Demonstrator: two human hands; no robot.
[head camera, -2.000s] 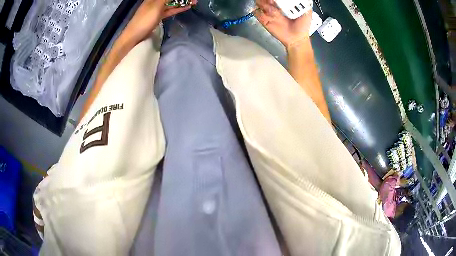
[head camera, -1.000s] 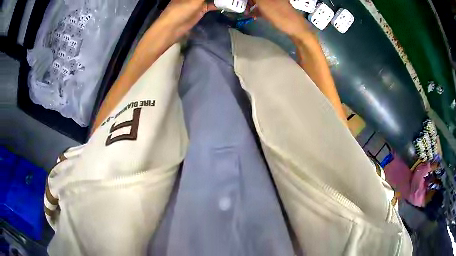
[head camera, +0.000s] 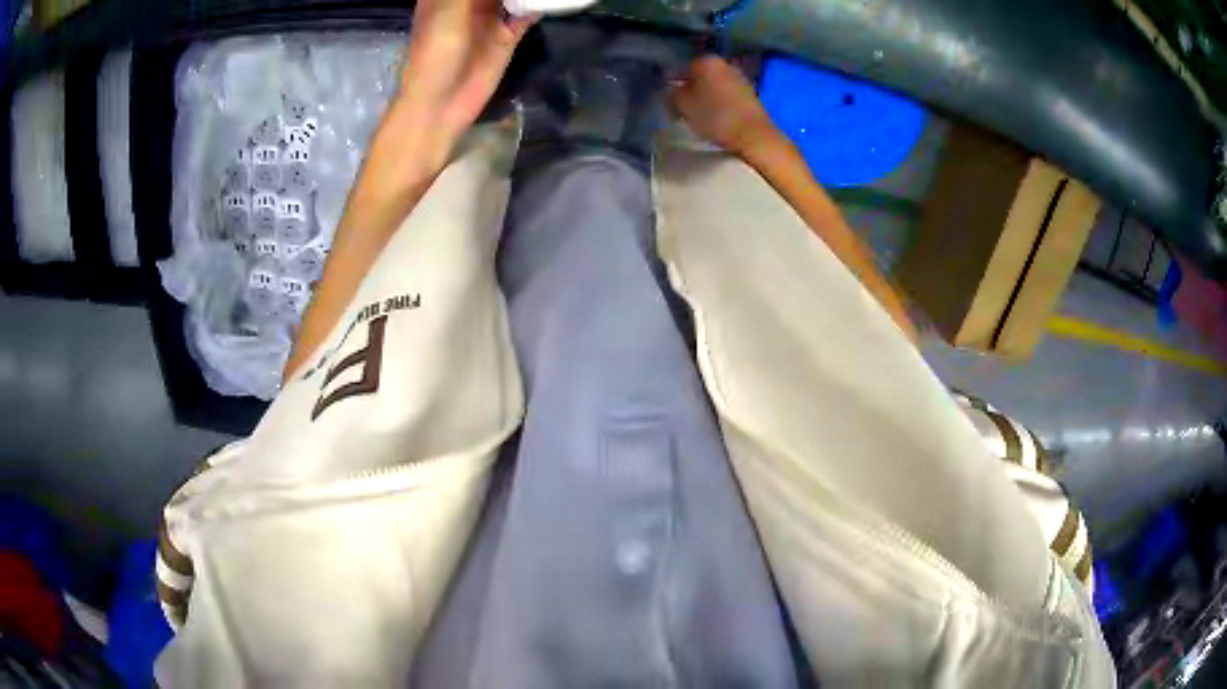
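Note:
My left hand (head camera: 464, 54) is at the top edge, partly cut off, with a white rounded piece (head camera: 549, 4) at its fingers. The piece looks like a socket cover, but only its lower edge shows. My right hand (head camera: 716, 97) is near the bench edge, small and blurred. Its fingers are not clear and no part shows in it. To the left, many white slotted covers (head camera: 265, 206) lie in a cloudy plastic liner bag (head camera: 215, 101) inside a black tray (head camera: 159, 337).
The dark green bench (head camera: 996, 67) runs across the top right. Below it are a round blue stool seat (head camera: 841, 124) and a brown cardboard box (head camera: 969, 249). A yellow line (head camera: 1130, 339) marks the grey floor. Blue and red objects are at the lower left.
The view has swung, bringing the stool and cardboard box into sight. The white units on the bench have left the picture. My right hand is lower and apart from my left hand.

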